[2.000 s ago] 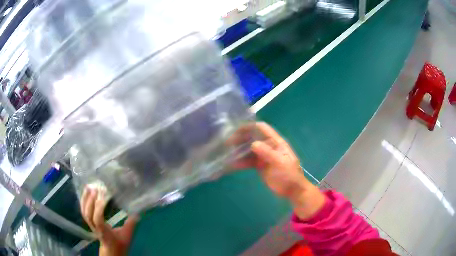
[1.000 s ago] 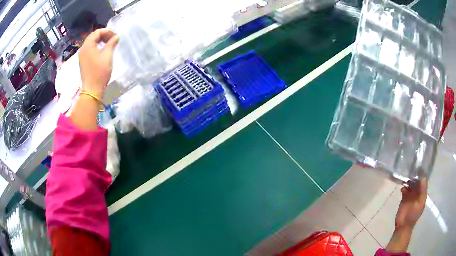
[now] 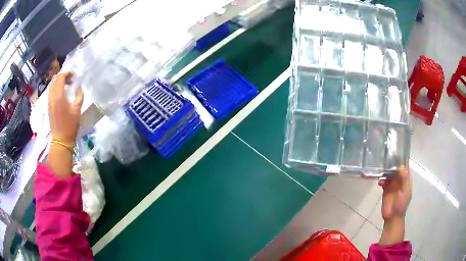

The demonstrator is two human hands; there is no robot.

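My right hand (image 3: 396, 196) grips the lower right corner of a clear compartment tray (image 3: 352, 97). The tray's pockets look see-through, and it is held up over the green bench's right edge. My left hand (image 3: 65, 109) is raised at the left, beside another clear tray (image 3: 110, 71) at the back left. Its fingers are curled apart; whether they touch that tray's edge is unclear.
Stacked blue trays (image 3: 163, 117) with slim metallic parts stand on the green bench (image 3: 214, 193). Another blue tray (image 3: 222, 87) lies beside them. A clear plastic bag (image 3: 120, 140) is left of the stack. Red stools (image 3: 427, 86) stand on the floor. A person (image 3: 48, 63) is at far left.
The two hands were on clear trays together, then parted. Since one second ago, the right-hand tray appears further left and more upright. The left hand appears lower and further left.
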